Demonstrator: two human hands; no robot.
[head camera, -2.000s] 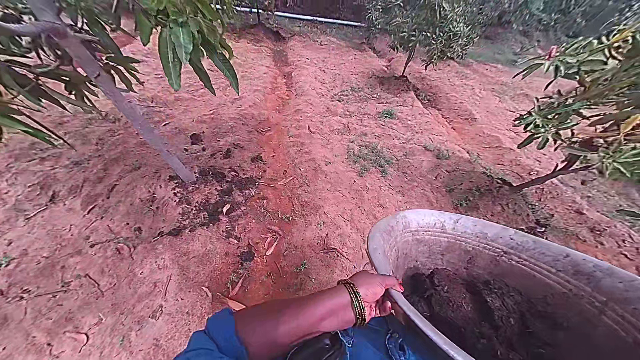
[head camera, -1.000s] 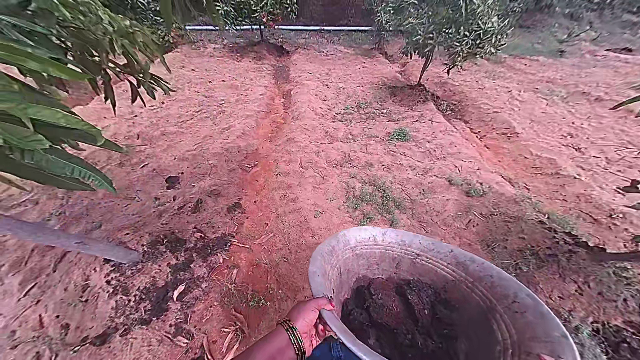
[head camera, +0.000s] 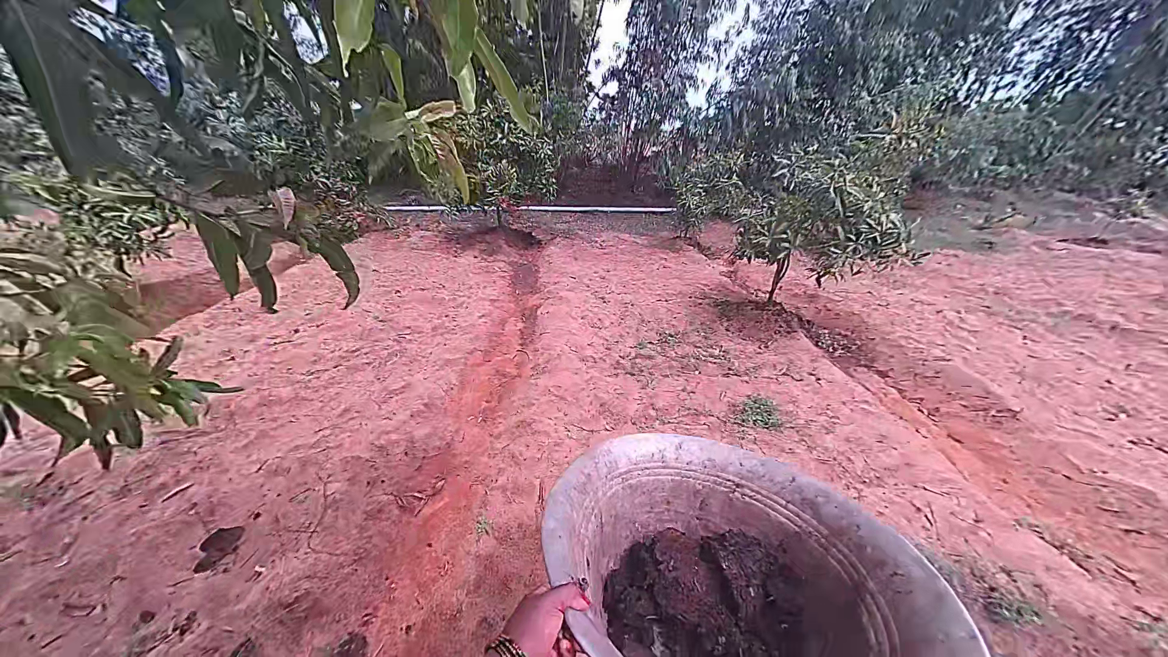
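At the bottom of the head view, my left hand (head camera: 546, 620) grips the near-left rim of a wide, round basin (head camera: 776, 474), its thumb over the edge and dark bangles at the wrist. The basin is grey, dusty and tilted, with ridges running round its inner wall. Dark, clumpy matter, like manure or soil (head camera: 698, 584), lies in its bottom. The basin's near side is cut off by the frame's lower edge. My right hand is out of the frame.
Leafy branches (head camera: 255, 246) hang close at the upper left. A small tree (head camera: 803, 219) stands ahead to the right beside a shallow furrow. Another furrow (head camera: 493, 365) runs up the middle of the reddish ground. A white pipe (head camera: 593, 209) lies across the far end.
The view has tilted up and moved forward, with the far trees now showing. The leaning trunk at the left has left the view. My left hand has kept its hold on the basin's rim.
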